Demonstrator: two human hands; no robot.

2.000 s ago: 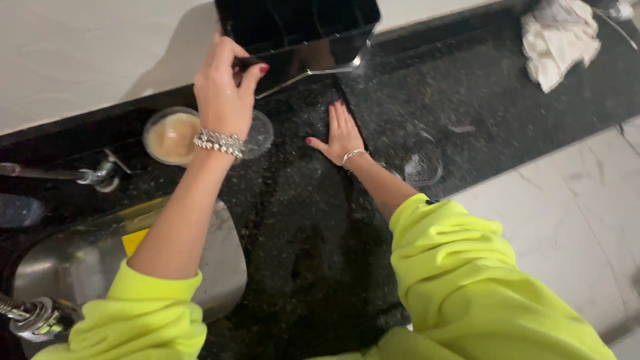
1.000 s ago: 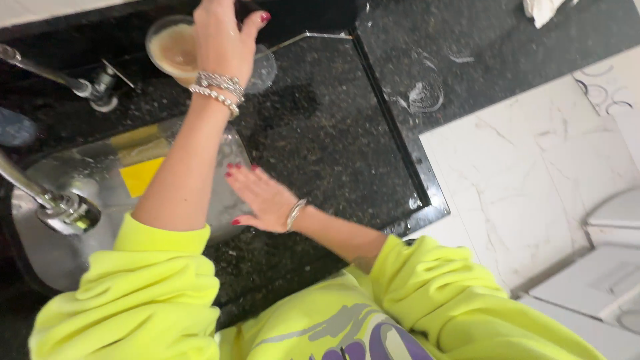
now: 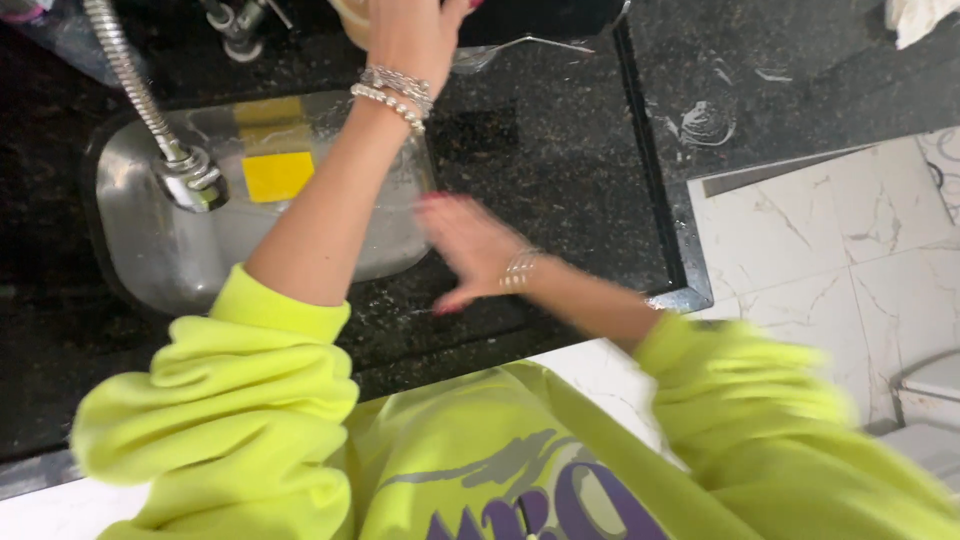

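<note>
My left hand [image 3: 416,37] reaches to the top edge of the view, at the near side of a black appliance or container [image 3: 540,19]; its fingertips are mostly cut off, so its grip cannot be told. My right hand [image 3: 476,244], blurred by motion, is spread with nothing in it, over the black granite countertop [image 3: 570,165] at the right rim of the steel sink [image 3: 150,262]. A yellow rectangular piece [image 3: 277,177], perhaps a sponge or cloth, lies in the sink, left of my left forearm. Part of a round container with beige contents [image 3: 351,19] shows behind my left wrist.
A faucet with a ribbed metal hose [image 3: 131,75] hangs over the sink. Behind the sink stands a metal valve [image 3: 241,30]. Soapy streaks [image 3: 705,124] mark the counter on the right. A white cloth [image 3: 919,21] lies at the top right, above the marbled floor tiles [image 3: 795,232].
My right hand has moved left and nearer my body, from beside the black object to the sink's right rim. My left hand stays by the black object. The view has shifted down toward the sink.
</note>
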